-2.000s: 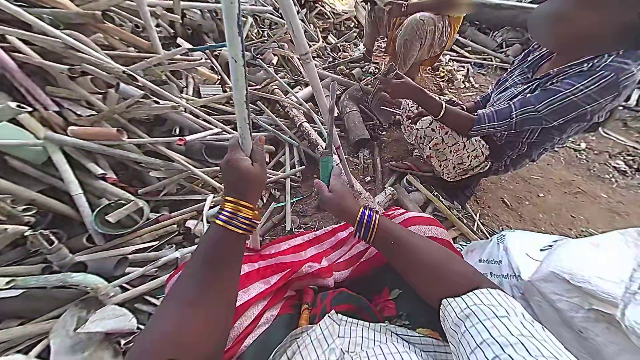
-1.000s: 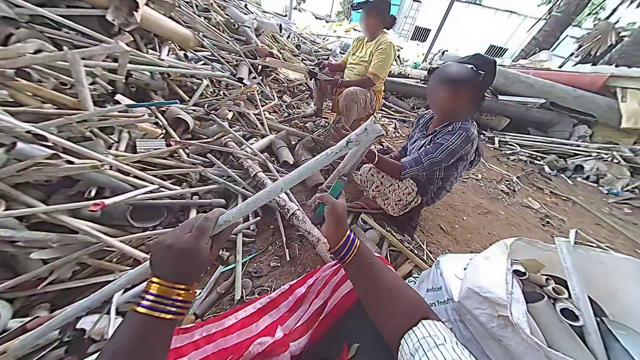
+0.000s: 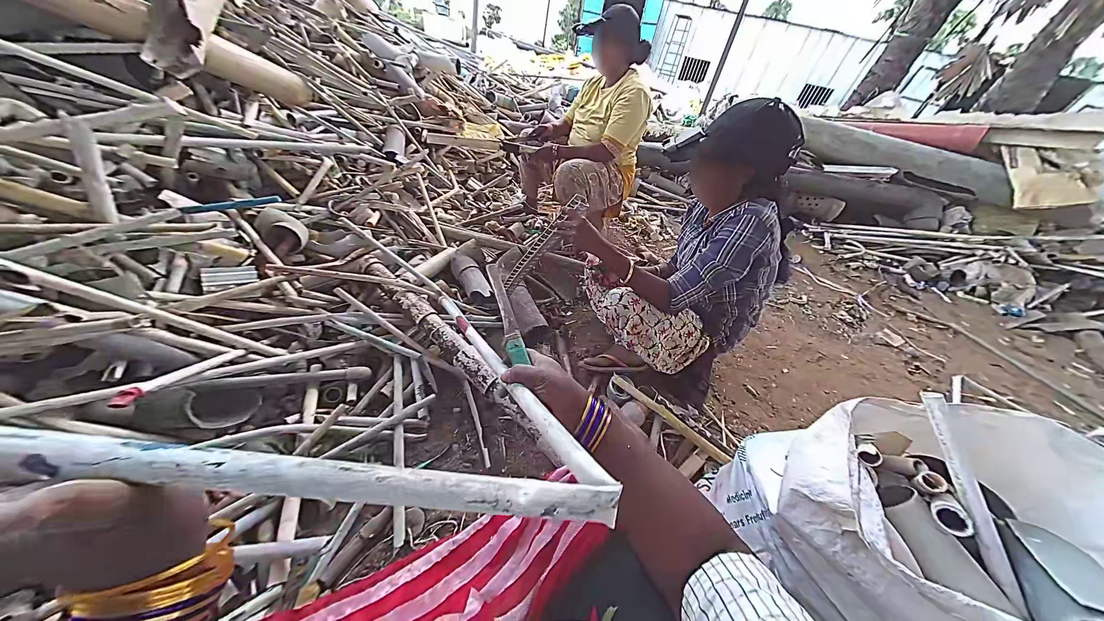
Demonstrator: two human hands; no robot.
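At the lower left, my left hand (image 3: pixel 103 535) grips a whitish plastic pipe (image 3: pixel 345 473) from below. The pipe crosses the view to a bend near the centre, where a second length (image 3: pixel 543 414) runs up and away to the left. My right hand (image 3: pixel 548 384) is closed around the green handle of a blade tool (image 3: pixel 509 328), whose long blade points up. The second pipe length passes against my right hand. Whether its fingers also hold this pipe cannot be told. Red and white striped cloth (image 3: pixel 466 569) covers my lap.
A large heap of pipes (image 3: pixel 216 319) fills the left. A person in a checked shirt (image 3: pixel 733 259) squats ahead, holding a toothed strip; a person in a yellow shirt (image 3: pixel 612 121) sits farther back. At the lower right, a white sack (image 3: pixel 819 483) holds cut pipe pieces.
The pipe in my left hand has swung from upright to lying across the view, its bent end now near my right forearm. The view has tilted up and shows more of the yard.
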